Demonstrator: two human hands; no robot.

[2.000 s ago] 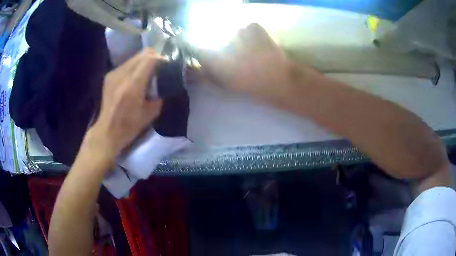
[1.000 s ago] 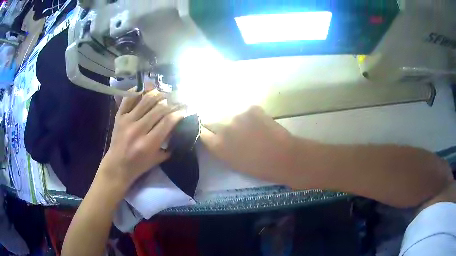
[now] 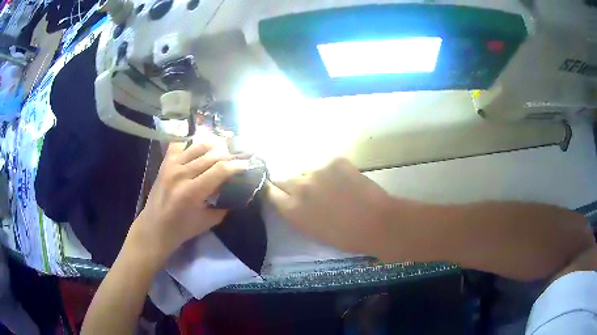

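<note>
My left hand point(image 3: 186, 190) lies on dark and white cloth just in front of the needle area, its fingertips close under the machine head. My right hand point(image 3: 327, 199) is right of it, its fingertips at the right edge of a dark cloth piece point(image 3: 243, 232); whether they pinch it cannot be told in the lamp's glare. A white cloth part point(image 3: 213, 268) comes out below my left hand and reaches the table's front edge. The presser foot point(image 3: 208, 121) is partly hidden by fingers and glare.
The cream machine head with a green panel point(image 3: 281, 39) and bright screen spans the top. A dark garment piece point(image 3: 98, 157) lies left. Striped light cloth point(image 3: 29, 170) is at the far left. The green ruler-like table edge point(image 3: 340, 271) runs in front, red plastic point(image 3: 203, 317) below.
The view has shifted, so the machine head and screen now show. My right hand has come down from near the lamp to beside the dark piece, which has a fold turned up near my left fingers.
</note>
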